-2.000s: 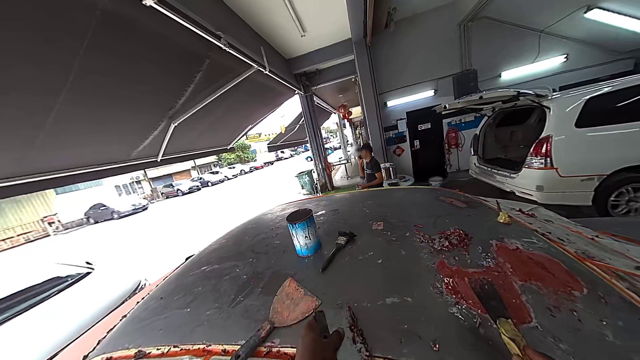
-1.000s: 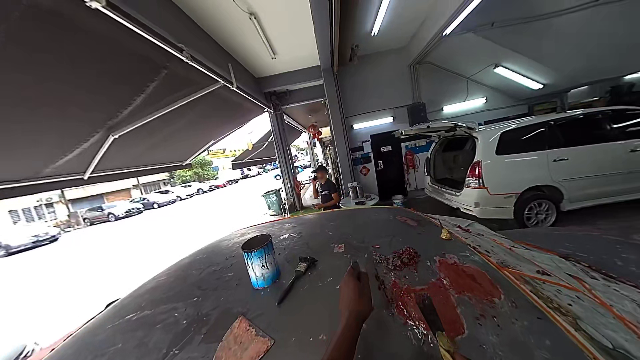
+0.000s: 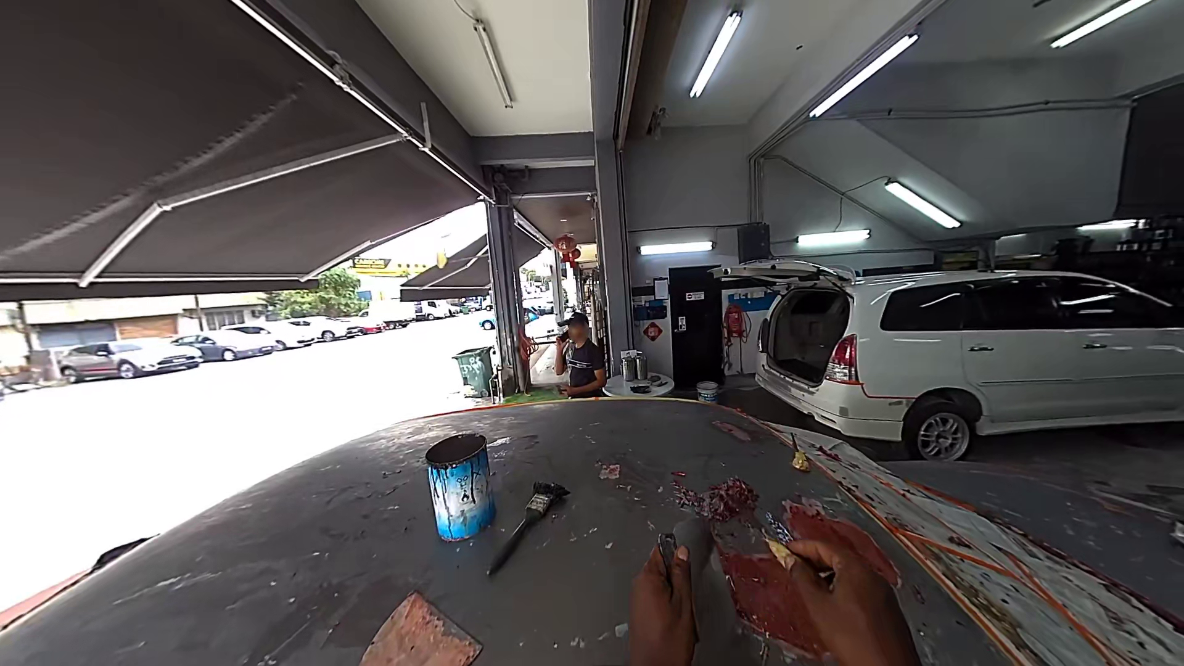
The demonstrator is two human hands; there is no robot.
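Observation:
My left hand is closed on a dark-handled tool, perhaps a scraper; a blurred grey shape beside it may be its blade. To its right, my right hand grips a tool with a yellowish handle, over the red patch on a grey car roof. Dark red paint scrapings lie just beyond the hands. A blue paint can stands upright to the left, with a black-handled paintbrush lying beside it. A wide, red-stained scraper blade shows at the bottom edge.
A yellowish object lies near the roof's right edge. Paint-spotted masking sheeting covers the area at right. Beyond the roof are a seated person, a round table with metal cans, and a white car with its tailgate up.
My right hand has come into view and taken hold of the yellowish-handled tool, which lay on the red patch one second ago. The other visible hand has drawn back toward me.

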